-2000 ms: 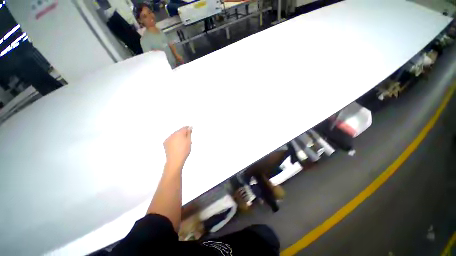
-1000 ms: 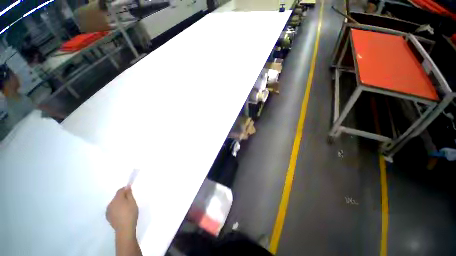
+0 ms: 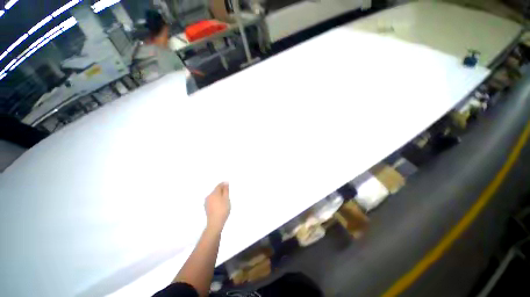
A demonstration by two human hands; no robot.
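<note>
White fabric (image 3: 290,127) covers most of the long table. A loose upper ply (image 3: 104,174) spreads over the left side, its end running between my hand and a person at the opposite edge. My left hand (image 3: 218,206), bare, is closed with fingertips pinching this ply's end near the table's near side. The fabric there is overexposed, so the exact grip is hard to see. My right hand is out of the picture. A blue weight (image 3: 471,58) with a dark handle stands at the far end of the lower fabric.
A person (image 3: 165,55) stands at the opposite edge. Cream tabletop (image 3: 465,29) shows beyond the fabric end. Boxes and scraps (image 3: 372,191) lie under the near edge. A yellow line (image 3: 465,232) runs along the grey floor. Red material (image 3: 204,29) lies on another table behind.
The view has moved along the table towards its far end, where the weight and cream top now show larger. My left hand and the person have moved along with the loose ply.
</note>
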